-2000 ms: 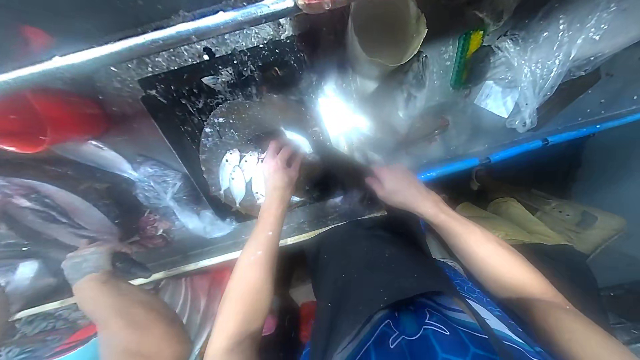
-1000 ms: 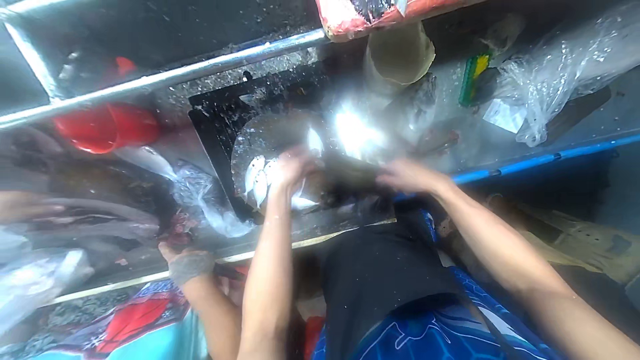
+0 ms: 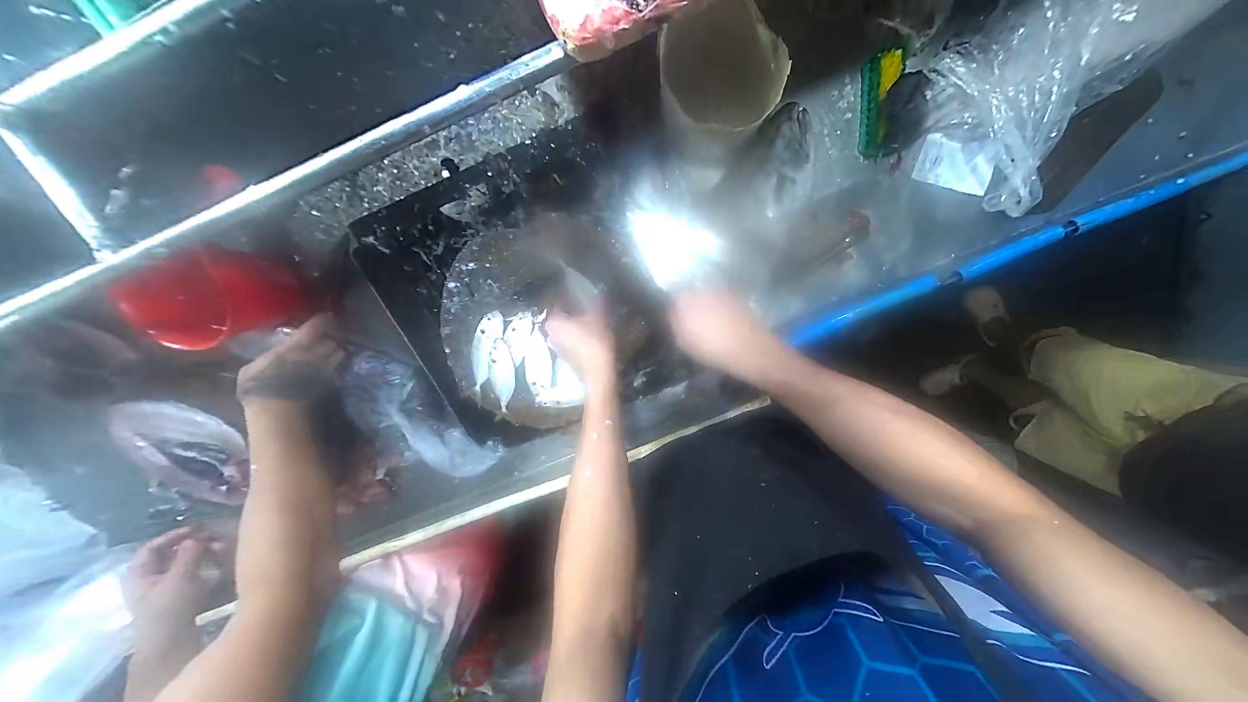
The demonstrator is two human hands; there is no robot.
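Several small silvery fish lie side by side on a round chopping board, which stands in a black square tray. My left hand is over the right part of the board, touching or just above the fish at its fingers; blur hides its grip. Another fish shows pale just above those fingers. To the right, my right hand is closed around something dark that I cannot make out, below a very bright glare that hides detail.
A co-worker's hand reaches beside a red plastic container and a clear plastic bag. A large cut fish lies at left. A pale round container, a green and yellow sponge and a plastic bag are beyond. A blue pipe edges the counter.
The co-worker's hand has moved up from the counter's near edge to beside the red container. More small fish show grouped on the board than in the earliest frame. My hands remain around the board.
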